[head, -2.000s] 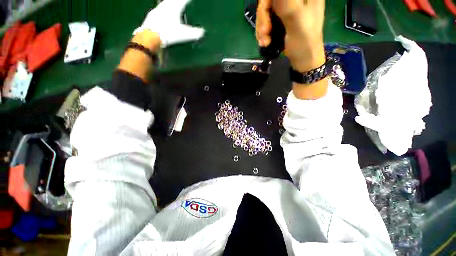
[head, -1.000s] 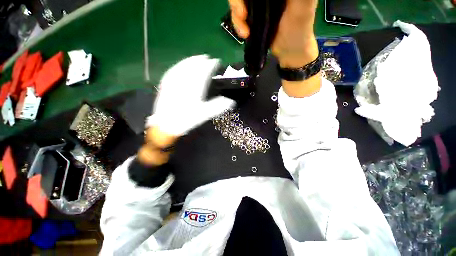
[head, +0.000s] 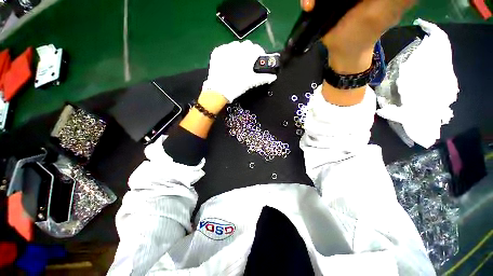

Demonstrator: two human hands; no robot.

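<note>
My left hand (head: 235, 70), in a white glove, is closed around a small black box-shaped unit (head: 266, 63). The unit's end with two round terminals faces right, towards the tool. My bare right hand (head: 359, 32) holds a black power screwdriver (head: 316, 24), tilted, its tip close to the unit's terminal end; whether it touches cannot be told. The screwdriver and hand are partly cut off by the top edge. A pile of shiny flat washers (head: 254, 132) lies on the black mat below my left hand. A smaller pile of rings (head: 302, 110) lies beside my right forearm.
Black plates (head: 145, 110) lie left of my left forearm. An open box of fasteners (head: 81, 132) and a clear bag of hardware (head: 89, 194) are further left. A black unit (head: 243, 16) lies on the green belt. A white plastic bag (head: 421, 91) is at right, partly hiding a blue bin (head: 380, 63).
My left hand has moved up and right and now holds the unit. My right hand has shifted right, and the screwdriver, upright before, is now tilted. The view has shifted slightly.
</note>
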